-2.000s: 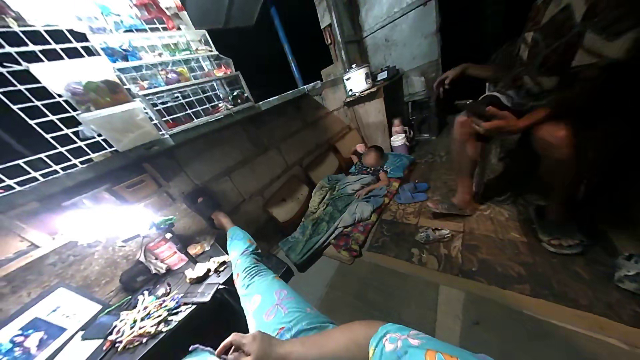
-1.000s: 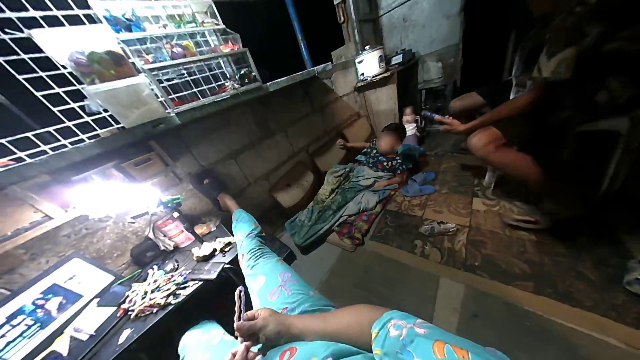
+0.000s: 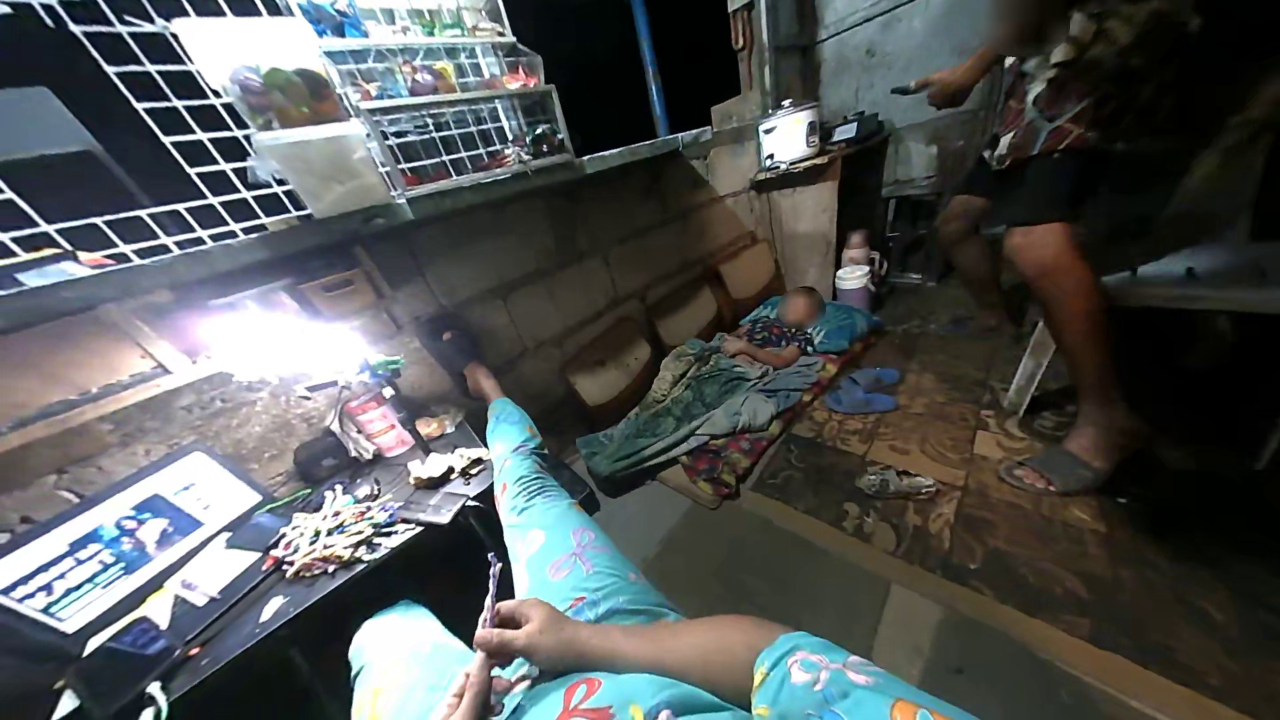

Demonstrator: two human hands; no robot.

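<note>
My right hand (image 3: 530, 635) pinches a thin, pale purple twisted or braided strand (image 3: 492, 590) that stands upright above my lap. Just below it, at the bottom edge, my left hand (image 3: 470, 695) is partly cut off, its fingers touching the lower end of the strand. Both hands are over my turquoise trousers (image 3: 575, 560) with a ribbon print. On the black desk to the left lies a pile of thin multicoloured pieces (image 3: 335, 530), too small to name surely.
A laptop (image 3: 130, 540) stands at the left, near a bright lamp (image 3: 285, 340). Beyond my outstretched leg, a person (image 3: 770, 345) lies under a blanket (image 3: 680, 410) on a floor mat. Another person (image 3: 1060, 220) stands at the right, near blue slippers (image 3: 865, 390). A rice cooker (image 3: 790, 133) sits on a shelf.
The person at the right, seated two seconds ago, now stands. The lying person's raised arm has come down. My right hand has come up with the strand, which shows since one second ago.
</note>
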